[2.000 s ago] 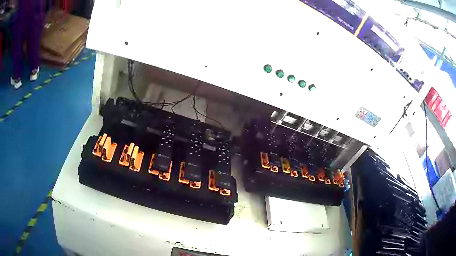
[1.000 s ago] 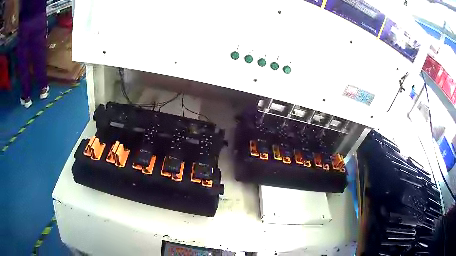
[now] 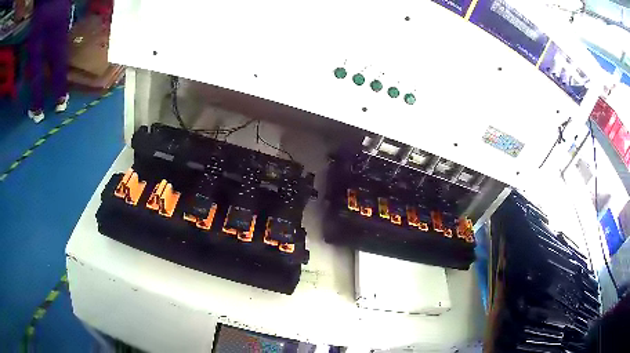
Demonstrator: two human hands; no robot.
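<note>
No hand shows clearly; a dark blurred shape at the lower right edge cannot be made out. The left test fixture [image 3: 200, 251] is a long black block with orange cradles. Its two leftmost cradles [image 3: 163, 198] stand bare, and the other three hold black remote controls [image 3: 240, 219]. The right test fixture [image 3: 401, 243] sits deeper in the bay. Its orange cradles show in a row with dark remotes behind most of them; the rightmost cradle [image 3: 465, 229] looks bare. Clear or silver press heads [image 3: 418, 158] hang above it.
The white machine [image 3: 276, 41] has a row of green buttons [image 3: 376, 85]. A white plate [image 3: 401, 283] lies before the right fixture. A touchscreen [image 3: 252, 342] is cut off below. A remote pile [image 3: 546, 283] lies at the right. A person's legs [image 3: 50, 58] stand at the far left, near cardboard [image 3: 90, 48].
The camera view has shifted and turned, so the machine and fixtures sit a little differently in the picture. The remotes in the left fixture show no clear change.
</note>
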